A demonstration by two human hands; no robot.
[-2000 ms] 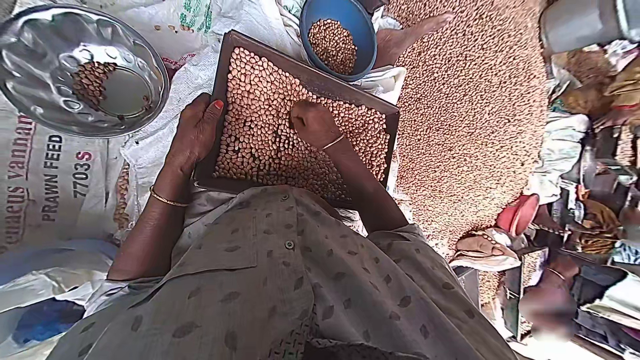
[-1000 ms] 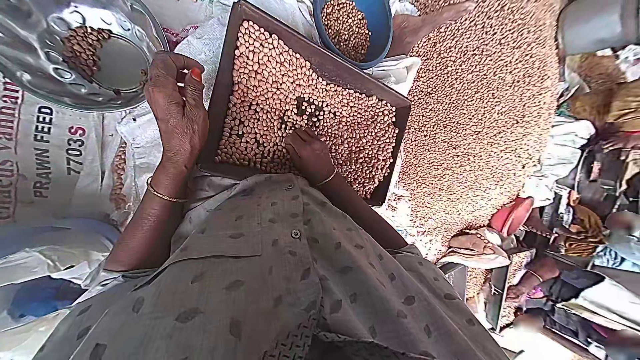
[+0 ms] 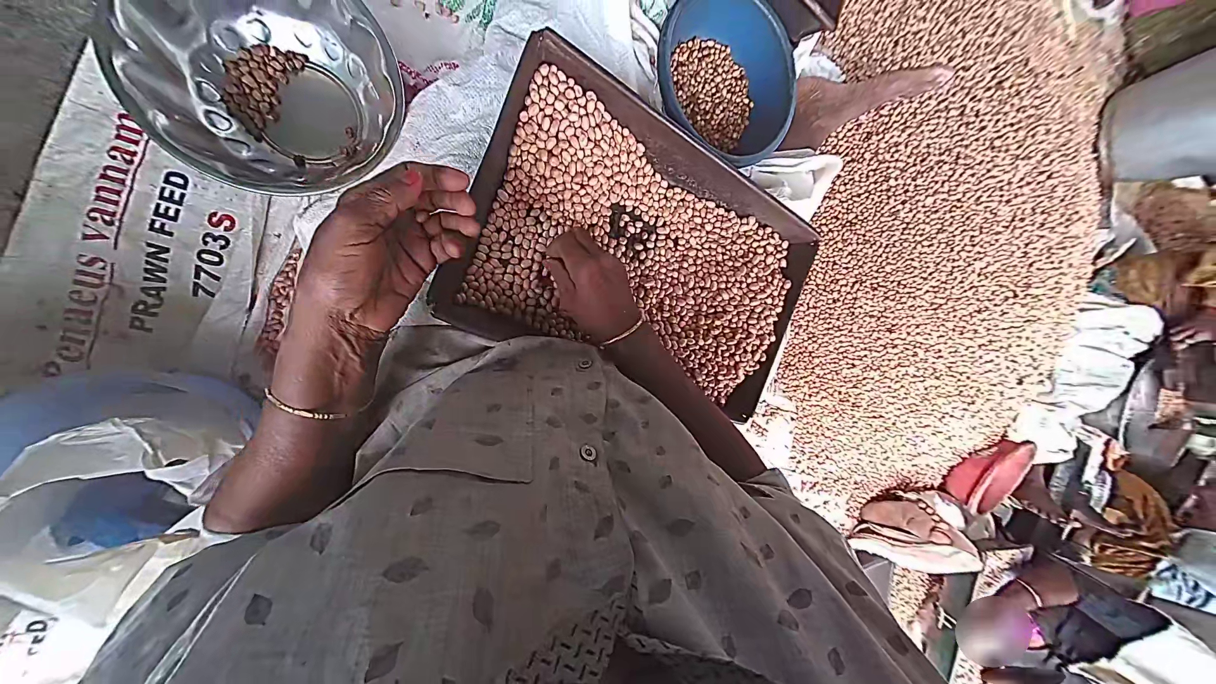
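A dark rectangular tray (image 3: 665,161) lies before my lap, tilted in the view and covered with a layer of light brown nuts or beans (image 3: 579,123). My right hand (image 3: 594,285) rests on them left of the middle, fingers bent down; whether it pinches any is hidden. Palm up beside the tray's left edge is my left hand (image 3: 394,237), fingers curled, with nothing visible in it. Just above that hand stands a shiny steel bowl (image 3: 375,95) with a small heap of darker pieces (image 3: 256,90). Dark gaps show among the pieces near my right hand.
Behind the tray stands a blue plastic bowl (image 3: 781,85) with more pieces, beside a person's bare foot (image 3: 845,104). A large spread of them (image 3: 950,247) covers the ground at right. Printed sacks (image 3: 142,247) lie at left. Another person and cloths are at lower right.
My left hand has let go of the tray's left edge and turned palm up beside it. My right hand has moved left over the pieces.
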